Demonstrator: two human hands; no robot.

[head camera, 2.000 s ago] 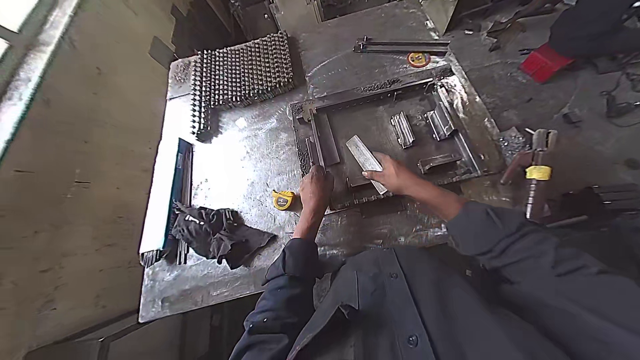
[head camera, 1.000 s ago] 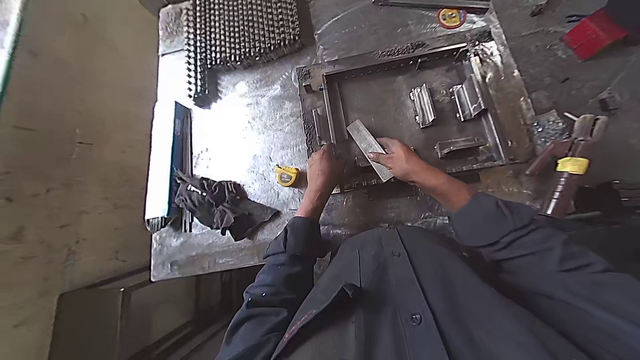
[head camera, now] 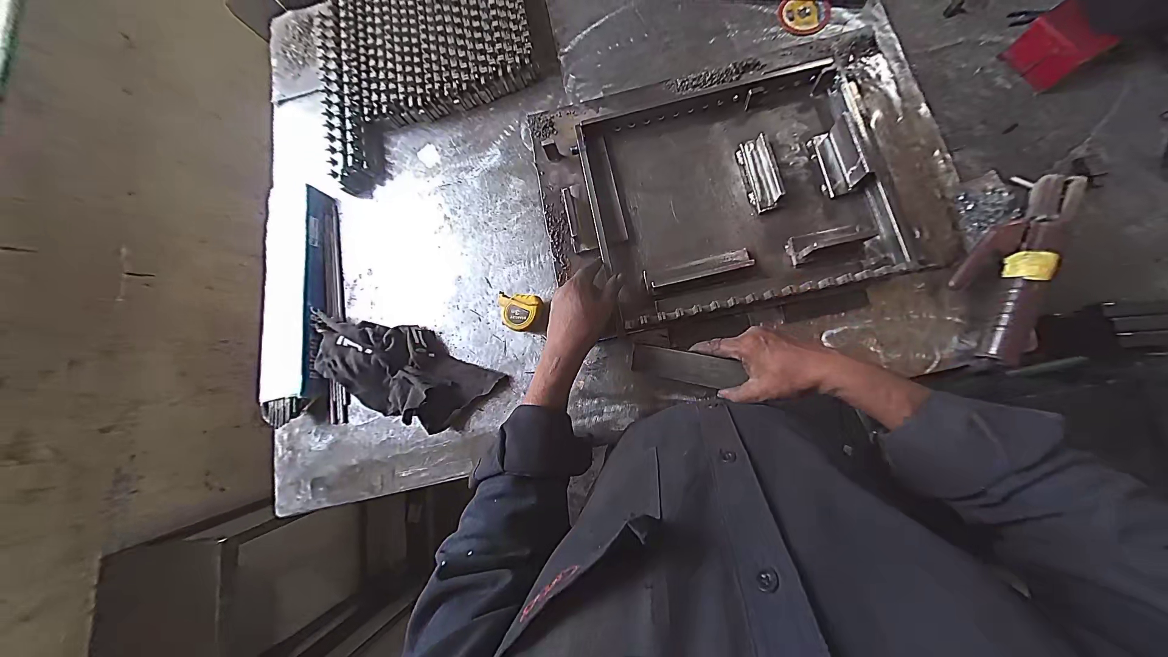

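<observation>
A rectangular steel frame (head camera: 753,182) lies on the metal table, with several short metal pieces inside it, one of them a ribbed piece (head camera: 760,173). My left hand (head camera: 582,306) rests at the frame's lower left corner, fingers bent; whether it grips anything there is hidden. In my right hand (head camera: 776,363) is a flat metal bar (head camera: 689,366), held by its right end, just below the frame's toothed lower edge. A yellow tape measure (head camera: 521,312) lies just left of my left hand.
Farther left lie a dark cloth (head camera: 401,370) and long metal strips (head camera: 336,301). Rows of small metal parts (head camera: 429,55) cover the table's back left. An electrode holder (head camera: 1031,265) with yellow tape is at the right. Beyond the table is a red object (head camera: 1058,46).
My right hand has brought the flat bar from over the frame's lower left part to below its lower edge, nearer my body. My left hand stays near the same corner. The view has shifted.
</observation>
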